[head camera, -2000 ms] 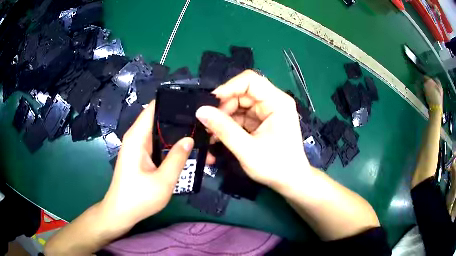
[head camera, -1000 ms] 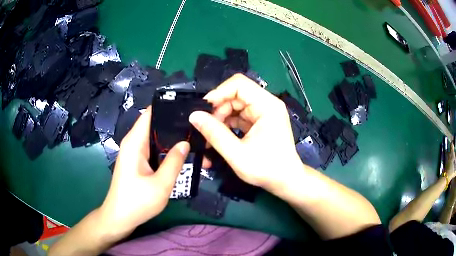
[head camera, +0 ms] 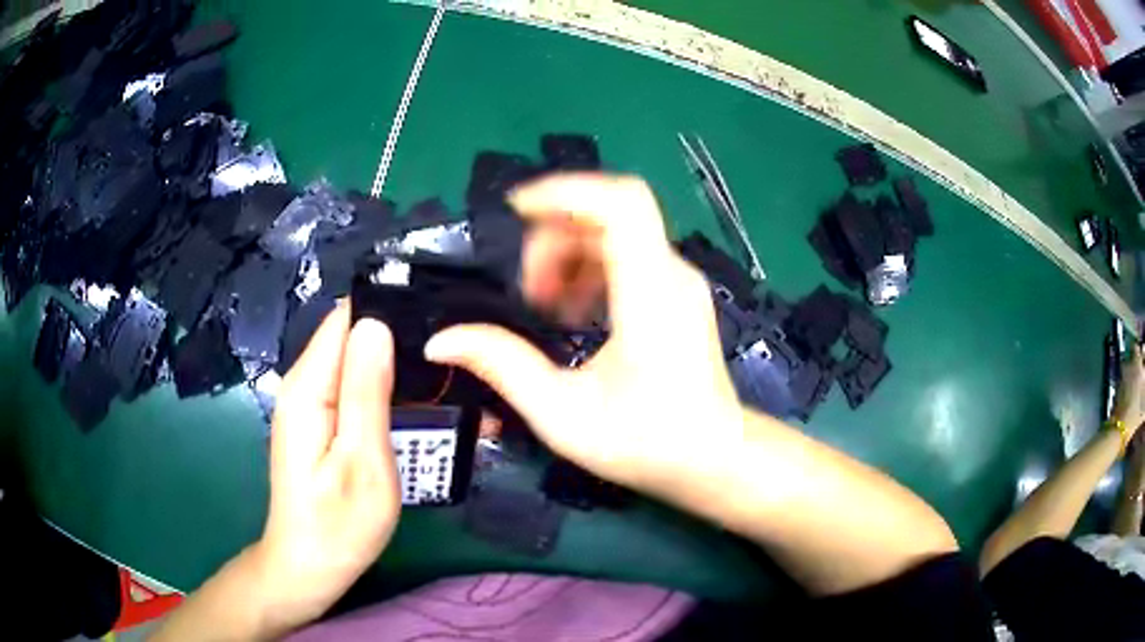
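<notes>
A black phone body (head camera: 458, 301) is held upright in front of me, with a white keypad board (head camera: 424, 464) at its lower end and a thin red wire showing mid-body. My left hand (head camera: 333, 458) holds its left edge, thumb on the front. My right hand (head camera: 615, 326) is partly blurred; its thumb lies over the body's front and its other fingers are raised apart behind the upper right. Whether an inner cover lies on the body I cannot tell.
Loose black covers (head camera: 188, 251) are heaped at left, with a smaller pile (head camera: 866, 232) at right. Tweezers (head camera: 722, 203) lie beyond the hands. A pale strip (head camera: 804, 94) crosses the green bench. A phone (head camera: 947, 53) lies beyond it. Another person's arm (head camera: 1067, 483) is at right.
My right fingers have opened away from the body's upper right edge. My left thumb has moved up and left. The body has shifted slightly left and down in view.
</notes>
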